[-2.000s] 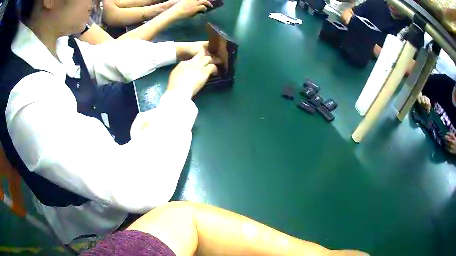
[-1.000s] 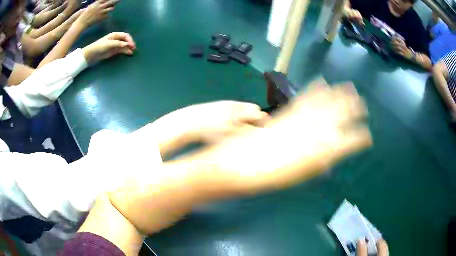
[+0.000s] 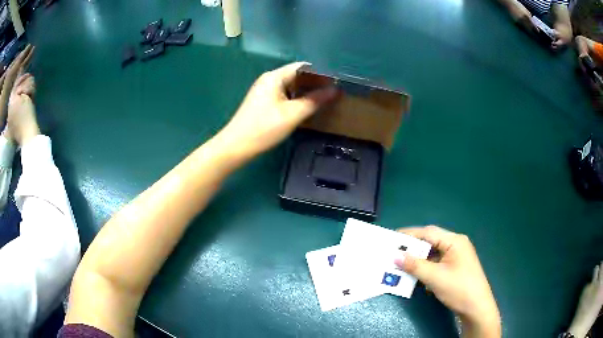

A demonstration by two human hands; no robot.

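Observation:
A black retail box (image 3: pixel 330 173) stands open in front of me, its hinged lid (image 3: pixel 360 113) raised with the brown inside facing me. A black inner tray fills it, with a small dark block (image 3: pixel 335 168) seated in the middle. My left hand (image 3: pixel 278 109) grips the lid's left part, thumb on the brown inside. My right hand (image 3: pixel 449 267) holds white leaflets (image 3: pixel 380 254) by their right edge, fanned out, just in front of the box. They show small blue pictures and black marks.
Several small black parts (image 3: pixel 159 41) lie at the far left. A pale post (image 3: pixel 231 18) stands at the far edge of view. A neighbour's white sleeve (image 3: pixel 43 218) and hands are at the left. Other people's hands show at the right, near a black object (image 3: pixel 588 168).
The view has swung right. The open box now stands in front of me with my left hand on its lid. My right hand holds the leaflets beside it.

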